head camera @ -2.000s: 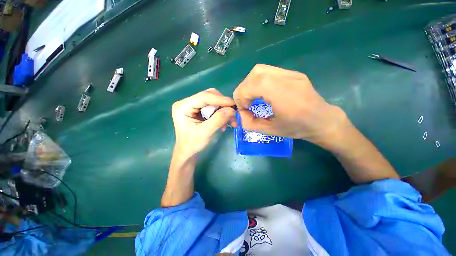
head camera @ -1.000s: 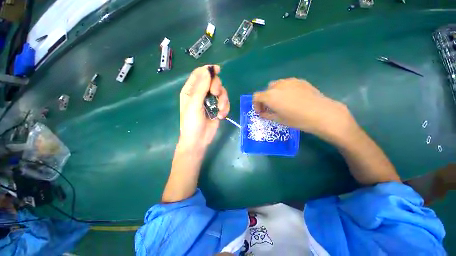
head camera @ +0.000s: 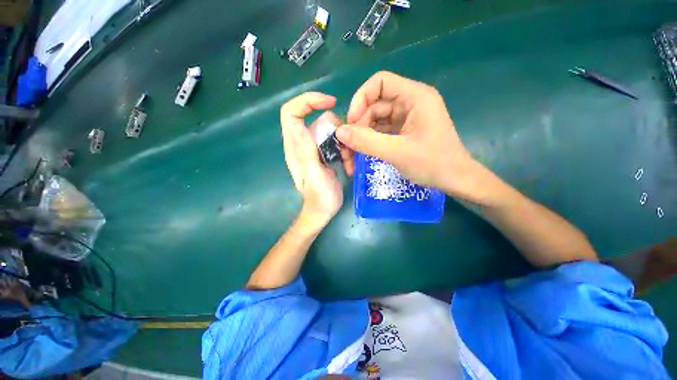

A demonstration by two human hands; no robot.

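My left hand [head camera: 306, 152] holds a device unit [head camera: 329, 145] in its fingers, a dark and silvery body with a white part at its upper end. My right hand [head camera: 404, 133] has its thumb and forefinger closed at the unit's right side; whether they pinch a small part is too small to tell. The blue parts tray [head camera: 401, 214] stands just below my right hand, which covers its upper right part. White gaskets [head camera: 390, 184], tiny thin loops, lie heaped in the tray.
Several device units [head camera: 306, 45] lie spaced in a curve across the green bench. Dark tweezers [head camera: 605, 82] and a few loose gaskets [head camera: 643, 198] lie at right. A component tray [head camera: 668, 52] is cut off at the right edge. A clear plastic bag [head camera: 68, 215] and cables are at left.
My right hand has left the tray and come to the unit in my left hand. The white strip that stuck out from the unit towards the tray no longer shows.
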